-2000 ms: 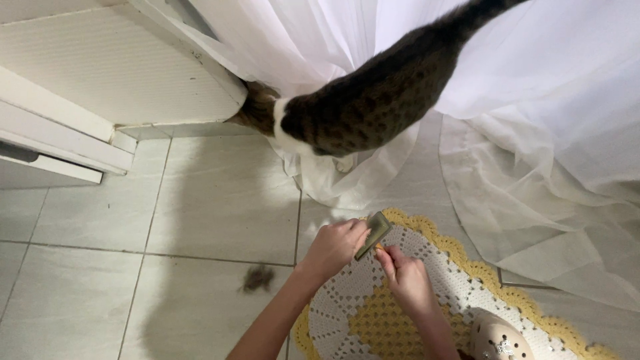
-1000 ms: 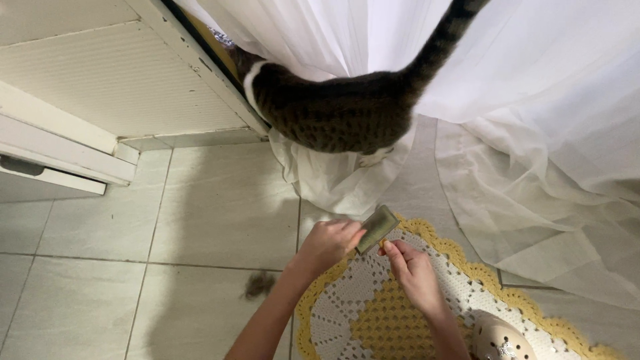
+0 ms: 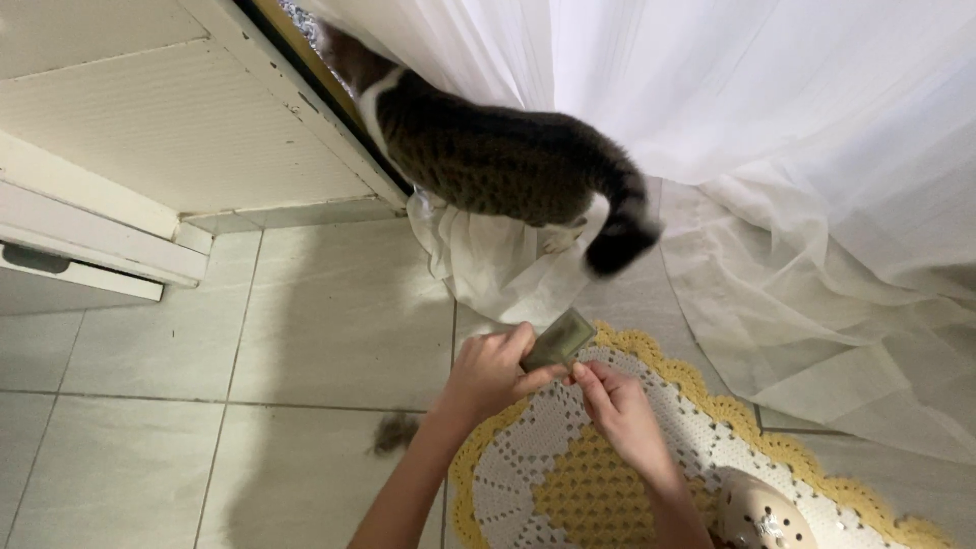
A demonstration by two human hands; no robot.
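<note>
My left hand [image 3: 496,370] is closed around a greenish pet grooming brush [image 3: 563,339], its rectangular head angled up to the right. The fingertips of my right hand [image 3: 614,396] are pinched together at the brush's lower edge; whether they grip the brush or something small there I cannot tell. Beyond both hands a tabby-and-white cat [image 3: 488,156] stands on the hem of the white curtain [image 3: 686,76], its head near the gap beside the door and its tail curving down. A clump of loose fur [image 3: 395,433] lies on the tiles left of my left forearm.
Under my hands spreads a yellow and white crocheted rug [image 3: 602,488], with a beige perforated clog [image 3: 762,511] on it at the bottom right. A white door panel [image 3: 191,122] and a white drawer edge [image 3: 84,276] stand at the left. Sheer curtain fabric trails over the floor at the right.
The cat's head has moved up and left into the gap by the door, and its tail has swung down from a raised position. More of the gap now shows. Both hands stay near the brush.
</note>
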